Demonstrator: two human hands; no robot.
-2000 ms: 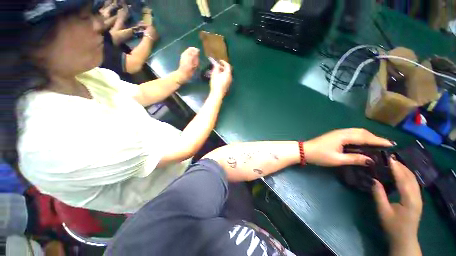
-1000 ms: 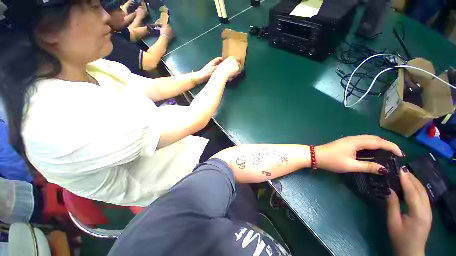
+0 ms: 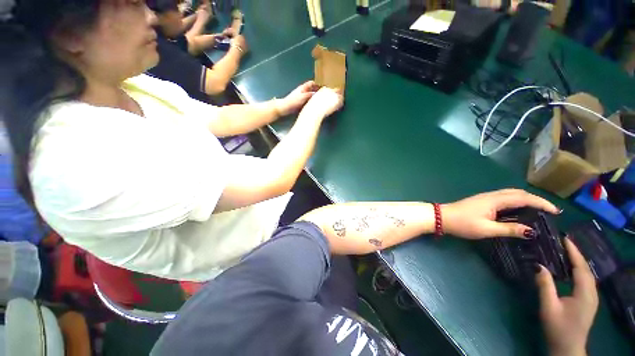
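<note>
A black retail box [image 3: 532,249] with small pale print lies on the dark green bench top at the right. My left hand [image 3: 498,214] comes in from the left, its fingers along the far edge and its thumb on the near side of the box. My right hand [image 3: 571,306] holds the near right side between thumb and fingers. No brown shows on this box. More black boxes [image 3: 592,250] lie just right of my hands, partly cut off by the picture's edge.
A seated neighbour [image 3: 132,167] on the left handles an open box with a raised brown lid [image 3: 330,69]. An open brown carton [image 3: 574,149], a white cable [image 3: 487,132] and a blue bin [image 3: 602,207] stand beyond my hands. A black machine [image 3: 421,52] stands farther back.
The view has shifted, mostly since two seconds ago. My hands stay around the black box, with small finger movements. The neighbour's hands have moved in to the open box.
</note>
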